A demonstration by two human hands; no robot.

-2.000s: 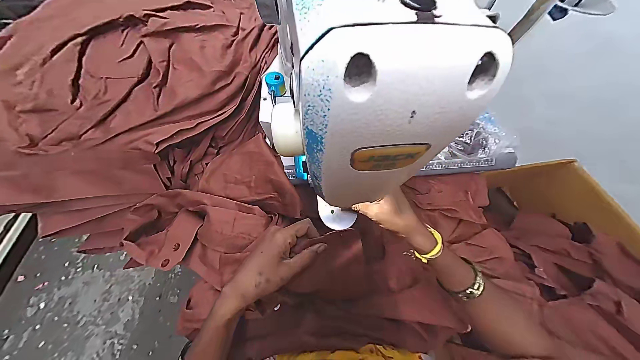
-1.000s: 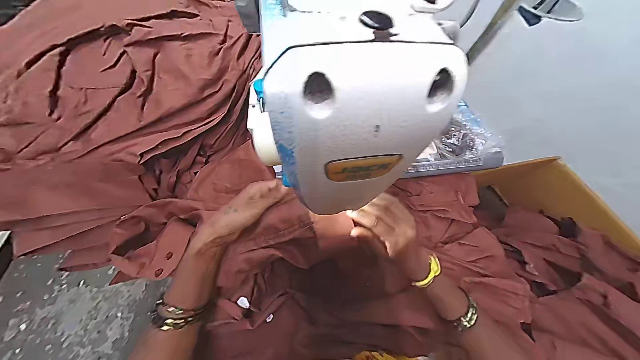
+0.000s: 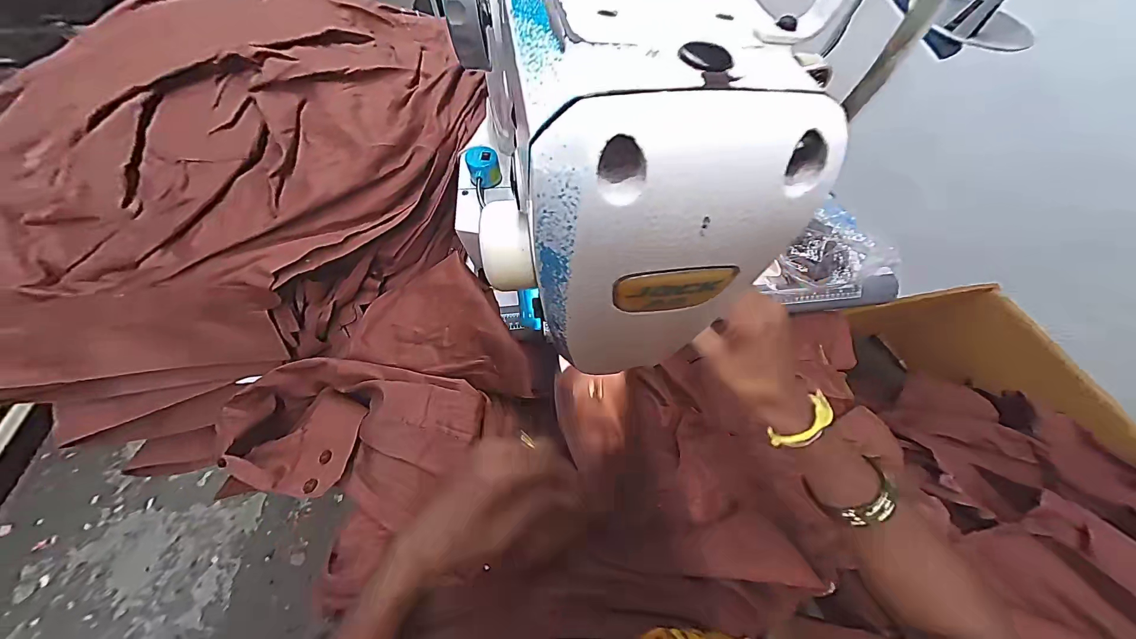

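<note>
A white Jack sewing machine head stands over reddish-brown garment cloth, with light falling on the cloth beneath it. My left hand is blurred over the cloth, in front of the machine and to its left; its grip cannot be made out. At the right side of the machine head is my right hand, raised with bent fingers partly behind the housing, and whether it holds anything is unclear. A shirt cuff with two buttons lies left of my left hand.
A large heap of the same cloth covers the left side. At the right, a cardboard box holds more brown pieces. Behind it lies a clear plastic bag with small items. The grey surface at lower left is speckled with scraps.
My left hand has come away from the left side of the machine head toward me. My right hand has moved up along the machine's right side. The view has shifted somewhat.
</note>
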